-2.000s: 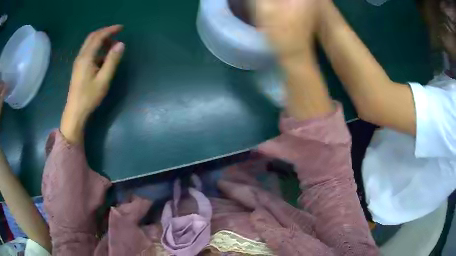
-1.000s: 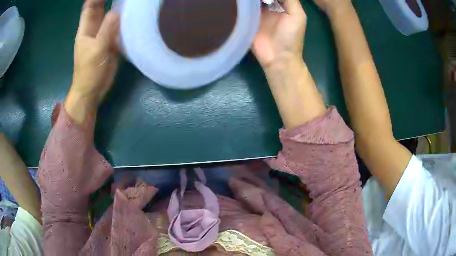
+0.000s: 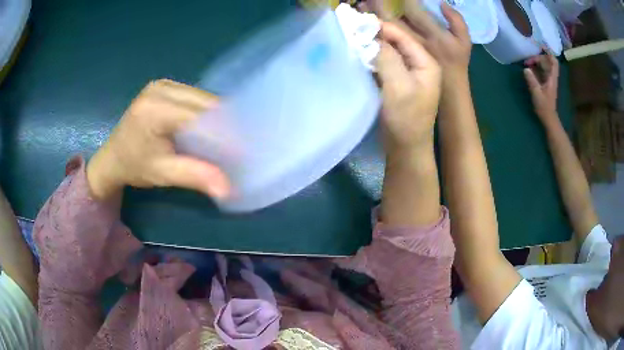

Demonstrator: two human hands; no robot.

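Observation:
A white outer cover (image 3: pixel 294 116) is held tilted above the dark-green tabletop, blurred by motion. A small blue patch shows on its surface; its brown panel is not visible. My left hand (image 3: pixel 164 140) grips the cover's left edge, thumb below and fingers partly hidden by blur. My right hand (image 3: pixel 410 82) is at the cover's right edge, pinching a crumpled white cloth (image 3: pixel 358 33) against its upper right rim.
Glossy dark-green tabletop (image 3: pixel 75 75). Another person's arm (image 3: pixel 469 178) lies close beside my right arm. Further right are another arm (image 3: pixel 571 164) and a white cover with a dark panel (image 3: pixel 510 34). A pale round part (image 3: pixel 10 31) is at the upper left edge.
The cover has turned from its brown panel facing me to a plain white side, and come lower and nearer. The white cloth now lies at its rim. More parts and a further person show at right.

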